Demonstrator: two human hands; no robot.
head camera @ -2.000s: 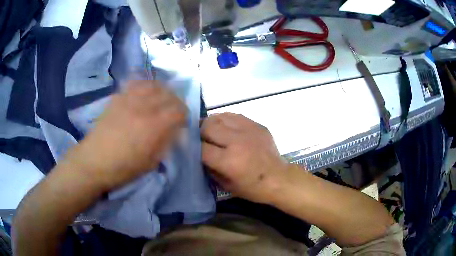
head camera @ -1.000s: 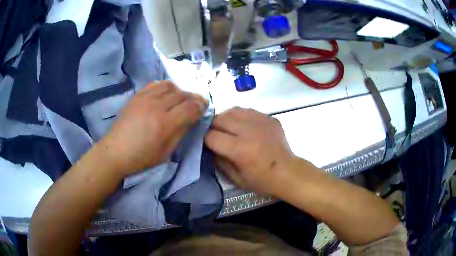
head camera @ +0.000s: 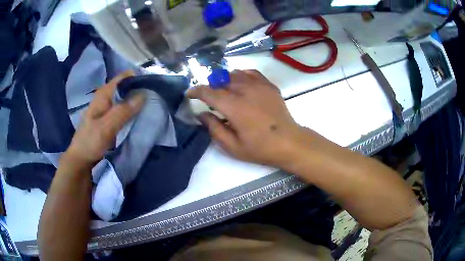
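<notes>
The garment panel [head camera: 168, 158], dark navy with pale grey-blue lining [head camera: 140, 132], lies on the table below and left of the needle area. My left hand [head camera: 104, 120] grips a folded navy edge of it, thumb on top, left of the needle. My right hand [head camera: 250, 114] is at the cloth's right edge, beside the presser foot [head camera: 191, 74]; its fingertips are close together near the cloth, and whether they pinch it is unclear. The needle is lost in the lamp glare. The sewing machine head [head camera: 188, 30] is above.
Red-handled scissors [head camera: 306, 48] lie behind my right hand. A thin pointed tool [head camera: 380, 79] and a dark fabric strip [head camera: 414, 84] lie farther right. Blue-capped knobs [head camera: 218, 14] are on the machine head. Cut pieces [head camera: 46, 102] are heaped left. A printed ruler [head camera: 229, 201] follows the front edge.
My left hand has moved left and lifted a folded navy edge. The cloth has turned, showing more navy at its lower part. My right hand has moved up toward the blue knob.
</notes>
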